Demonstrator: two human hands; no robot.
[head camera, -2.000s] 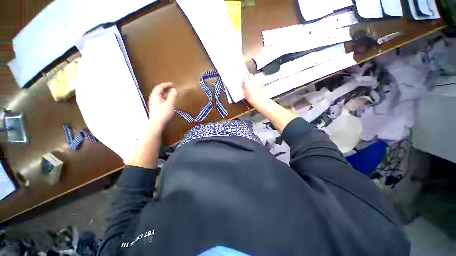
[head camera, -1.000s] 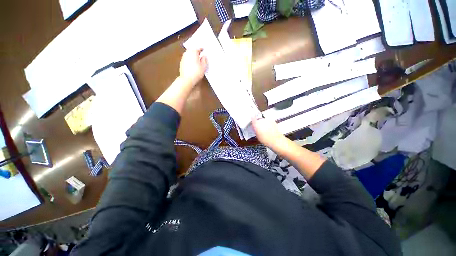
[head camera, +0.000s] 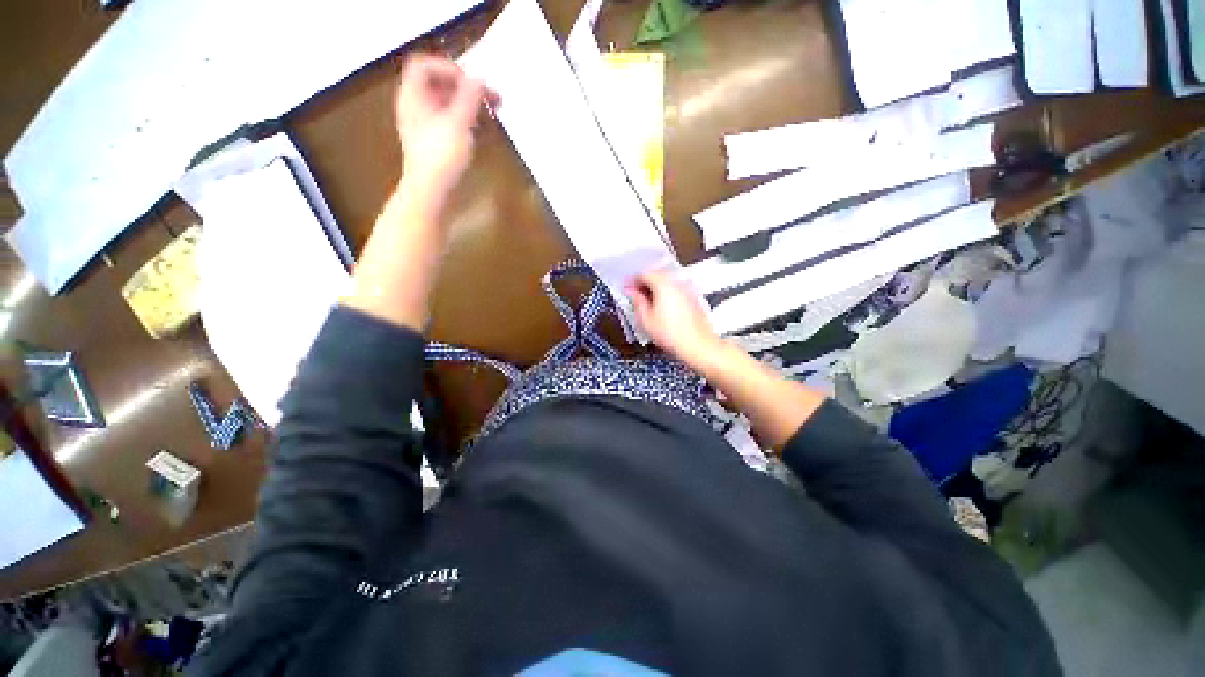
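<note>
A long white-topped cut-piece stack (head camera: 562, 152) lies slanted in front of me, its near end close to the table edge. My right hand (head camera: 667, 311) is at its near end, fingers closed on the edge. My left hand (head camera: 449, 99) is slightly blurred, beside the stack's far left edge, fingers partly curled; whether it touches the stack is unclear. A navy-and-white checked tie strip (head camera: 578, 311) lies looped beside and partly under the near end. A second white piece (head camera: 619, 126) lies behind the stack, over a yellow block (head camera: 648, 86).
Curved white stack (head camera: 251, 265) and large white panels (head camera: 225, 79) lie left. Cream block (head camera: 163, 284), small carton (head camera: 173, 476) and another tie strip (head camera: 218, 417) are further left. Narrow strip pieces (head camera: 846, 205) and shears (head camera: 1031, 165) lie right. Offcuts (head camera: 925, 337) cover the floor.
My left hand has moved from the stack's left edge outward to the left, its fingers off their earlier hold. My right hand stays at the near end. The camera view has shifted.
</note>
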